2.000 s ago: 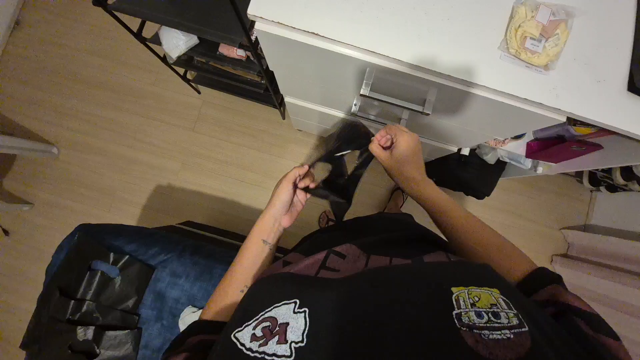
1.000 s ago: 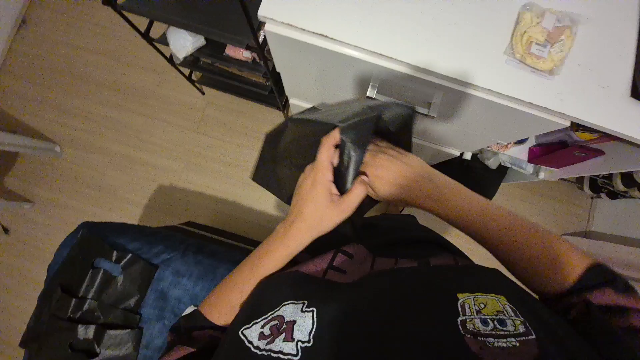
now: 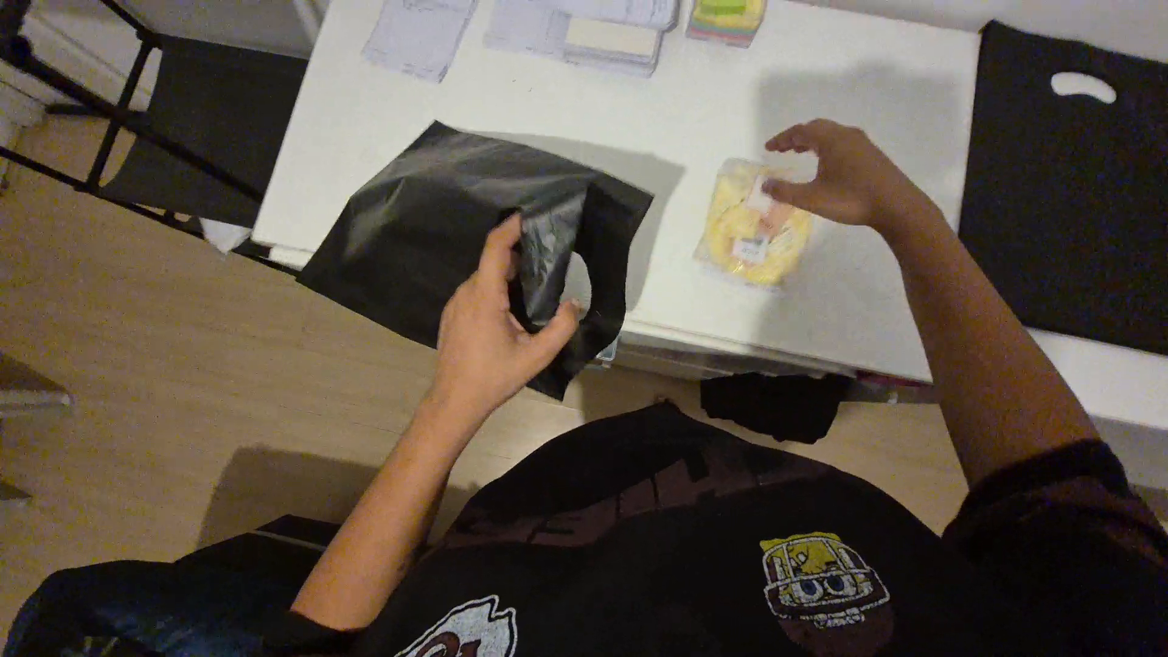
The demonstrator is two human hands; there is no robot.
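Note:
A black plastic bag [image 3: 411, 210] with a die-cut handle hole is held at its mouth by my left hand [image 3: 502, 319], the fingers partly inside and the thumb by the hole. The bag spans the left front edge of the white table. My right hand [image 3: 830, 178], fingers apart and holding nothing, hovers over a clear packet with yellow contents [image 3: 744, 228] and a small label. Whether its thumb touches the packet I cannot tell.
Another black bag [image 3: 1077, 201] lies flat on the table's right side. Papers [image 3: 420, 36] and a sticky-note block [image 3: 725, 18] are along the back of the white table [image 3: 547, 109]. A black metal shelf [image 3: 210, 128] stands at left.
My hands were together on the black bag; now the right hand has let go and is over the yellow packet. The bag is spread wider in my left hand. The view has shifted toward the table.

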